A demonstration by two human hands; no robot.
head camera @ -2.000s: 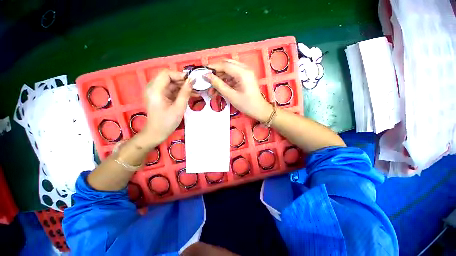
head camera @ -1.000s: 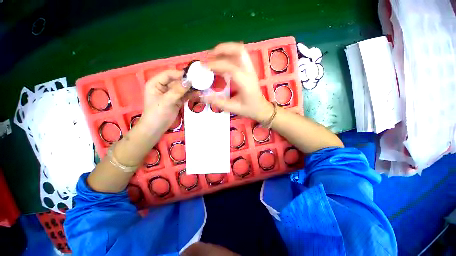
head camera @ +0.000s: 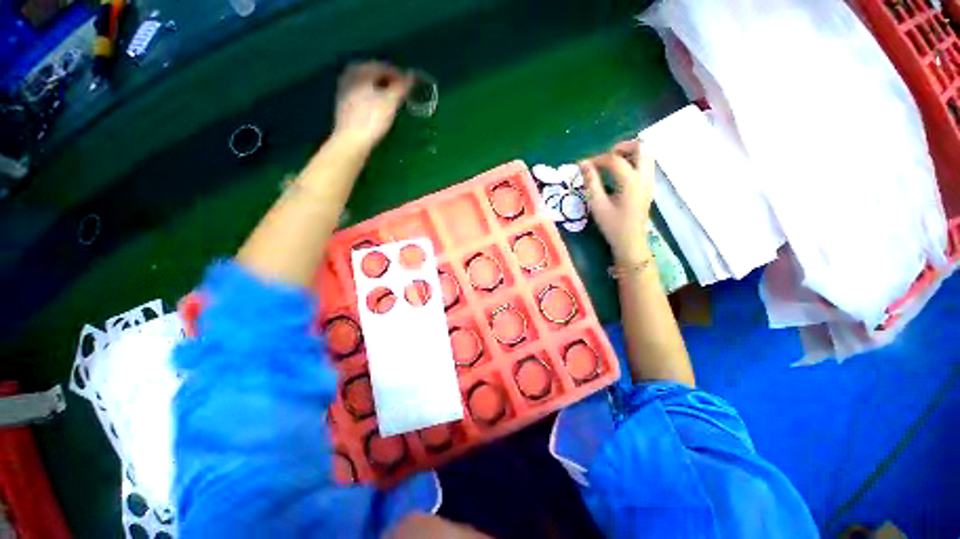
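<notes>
My left hand (head camera: 366, 103), blurred, reaches over the bench behind the tray. A thin, pale, blurred ring (head camera: 422, 95) is at its fingertips and appears to be held. My right hand (head camera: 623, 195) is between the loose disc pile (head camera: 571, 200) and the white sticker strips, fingers bent and close together; whether it pinches anything is unclear. The white sticker sheet (head camera: 413, 368) lies tilted on the red foam tray (head camera: 607, 353), with several round holes at its top end. Rings sit in many pockets; a few pockets at the back are empty.
Another ring (head camera: 245, 140) lies on the green bench. The strip stack (head camera: 711, 195) and wrinkled whitish sheets (head camera: 832, 137) are right, with another red tray (head camera: 926, 63) behind. Holed waste sheets (head camera: 137, 390) are left. Tools (head camera: 108, 32) are at the back left.
The hands have parted from over the tray: left went to the back of the bench, right to the disc pile. The white disc is no longer seen between them. The view has shifted and turned.
</notes>
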